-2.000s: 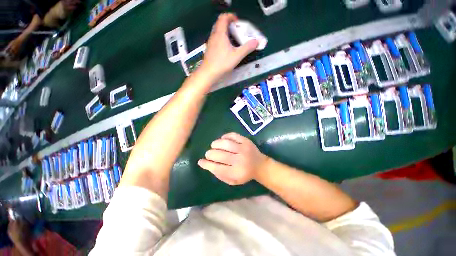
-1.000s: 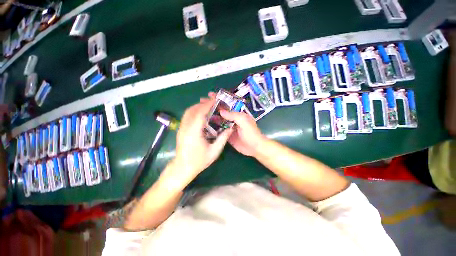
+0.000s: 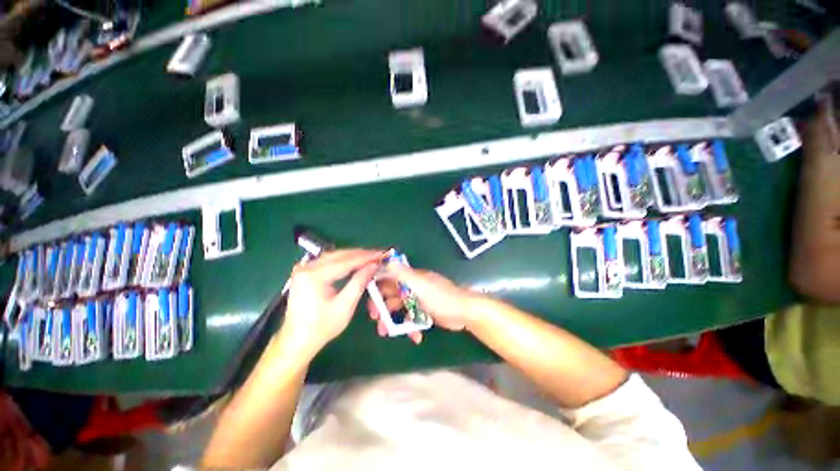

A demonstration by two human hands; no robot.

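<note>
My right hand (image 3: 435, 296) holds a loaded housing half (image 3: 410, 305), a white frame with a green board, tilted above the bench's near edge. My left hand (image 3: 322, 292) has its fingertips and thumb at the top end of that housing half. Fingers show through its window; its upper end is partly hidden. A mallet (image 3: 258, 333) lies by my left forearm, its head behind my left hand. Loaded housing halves with blue cells stand in two overlapping rows at the right (image 3: 576, 191) and at the left (image 3: 85, 262).
A front cover (image 3: 208, 230) lies left of centre, against the pale metal strip (image 3: 368, 169). Beyond the strip, white housings (image 3: 537, 96) lie scattered on the green surface. People's arms show at the right edge. Red stools and a yellow floor line lie below.
The white piece from beyond the strip is gone from my left hand, which is now back near my right. Both hands hold a loaded housing half, now lower and nearer my body.
</note>
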